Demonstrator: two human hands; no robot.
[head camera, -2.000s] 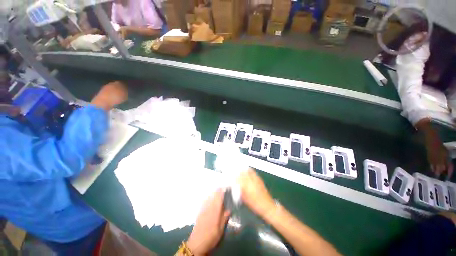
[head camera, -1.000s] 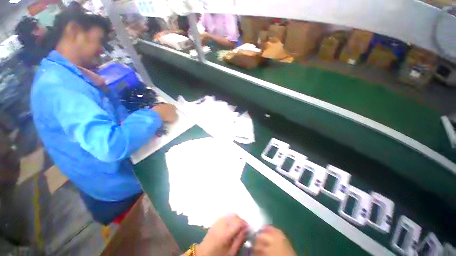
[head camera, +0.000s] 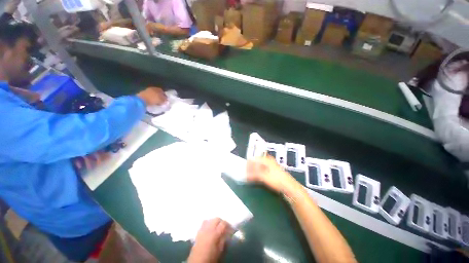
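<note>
A glaring pile of white bags (head camera: 175, 192) lies on the green bench. My left hand (head camera: 212, 235) is at its lower right corner, fingertips curled at a bag's edge; glare hides whether they grip it. My right hand (head camera: 267, 172) reaches across the guide rail (head camera: 355, 218) and has its fingers on the leftmost device unit (head camera: 254, 145), which stands tilted and is partly hidden by the hand. A glaring white flat thing (head camera: 234, 168) lies just left of that hand. More white device units (head camera: 366, 192) with dark windows stand in a row to the right.
White packets (head camera: 198, 120) lie on the conveyor beyond the pile. A neighbour in blue (head camera: 56, 138) reaches towards them over a pale work board (head camera: 139, 141). A blue bin (head camera: 56, 92) is behind. Another person's white sleeve (head camera: 450, 110) is at the right edge.
My hands have parted: the right has moved forward to the device row, the left stays by the pile's corner. The neighbour's arm now reaches to the packets. The view has swung right again.
</note>
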